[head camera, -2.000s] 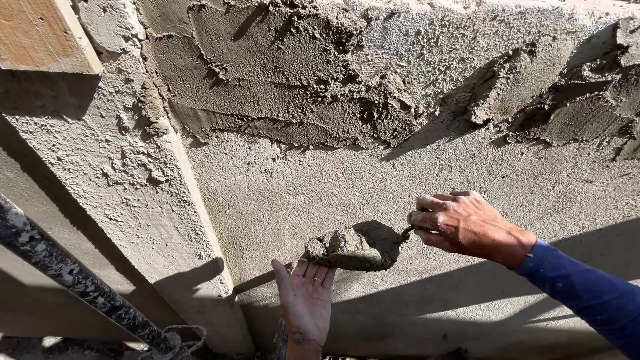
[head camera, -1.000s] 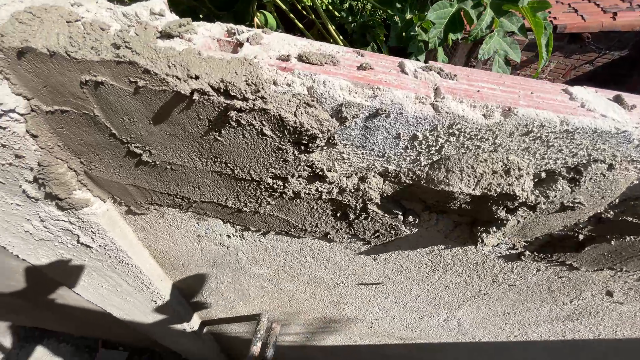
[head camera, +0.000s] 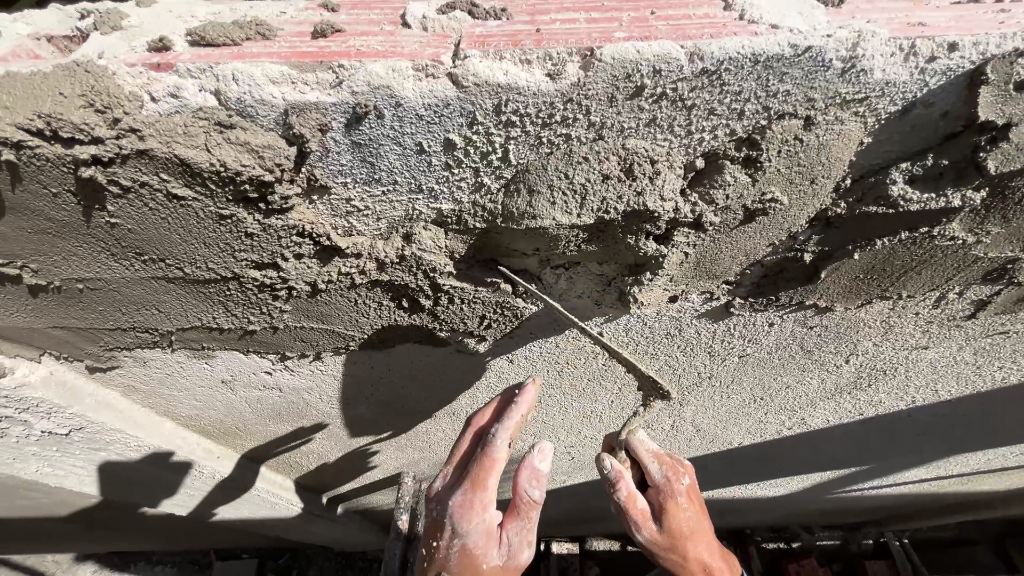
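Observation:
My right hand (head camera: 660, 500) grips the handle of a mortar-coated trowel (head camera: 588, 332), seen edge-on, its tip reaching up and left to a hollow in the fresh mortar. Beside it, my left hand (head camera: 484, 488) is raised, fingers extended and thumb apart, holding nothing; both hands are spotted with mortar. Wet grey mortar (head camera: 160, 248) covers the wall's upper left in a rough layer. A thick lump of mortar (head camera: 596, 184) bulges above the hollow, and more patches lie at the right. Below the trowel is the plastered wall (head camera: 840, 360).
Red hollow brick (head camera: 608, 24) with mortar crumbs forms the wall's top edge. A projecting plastered edge (head camera: 136, 424) runs down at the lower left. A metal bar (head camera: 398, 520) stands beside my left hand. Rubble lies in shade at the bottom.
Both hands, out of view one second ago, are back in view. Two seconds ago the trowel carried a heap of mortar over my left fingers; now it is edge-on at the wall. The view has shifted.

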